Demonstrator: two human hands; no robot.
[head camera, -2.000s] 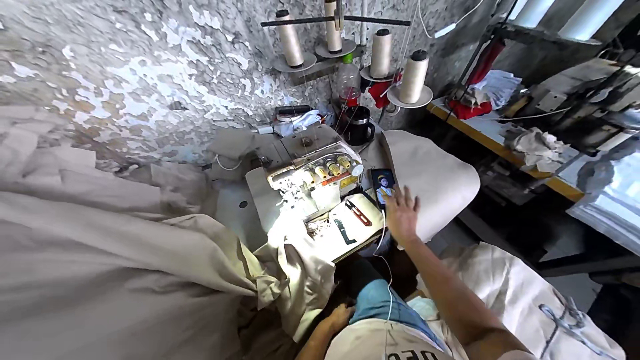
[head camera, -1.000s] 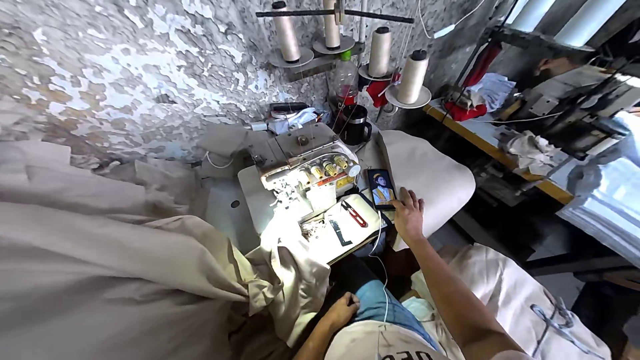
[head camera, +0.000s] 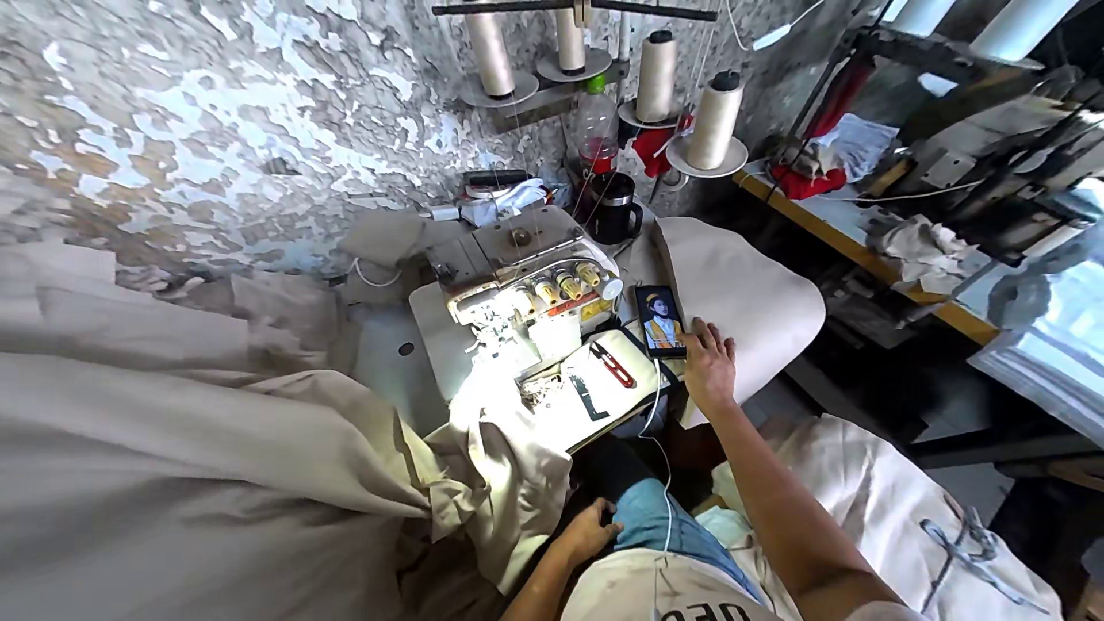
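My right hand (head camera: 711, 366) reaches out to a smartphone (head camera: 661, 322) with a lit screen, fingertips at its lower right edge. A white cable runs down from the phone. My left hand (head camera: 589, 532) rests on my thigh near the jeans (head camera: 664, 526), fingers partly curled; whether it holds anything is not clear. Left of the phone is an overlock sewing machine (head camera: 535, 259) with its lamp lit. Red thread snips (head camera: 613, 365) and a dark flat tool (head camera: 588, 397) lie on its light front cover. Beige fabric (head camera: 509, 466) bunches below the needle area and spreads left.
Thread cones (head camera: 716, 121) stand on a rack above the machine. Behind it are a dark mug (head camera: 614, 211) and a plastic bottle (head camera: 597, 129). A beige fabric panel (head camera: 742, 285) lies right of the phone. Another table with a yellow edge (head camera: 862, 254) stands at the right.
My right hand has come down from above the fabric panel beside the phone to the phone's lower right edge. The phone's screen picture differs. My left hand stays by my thigh.
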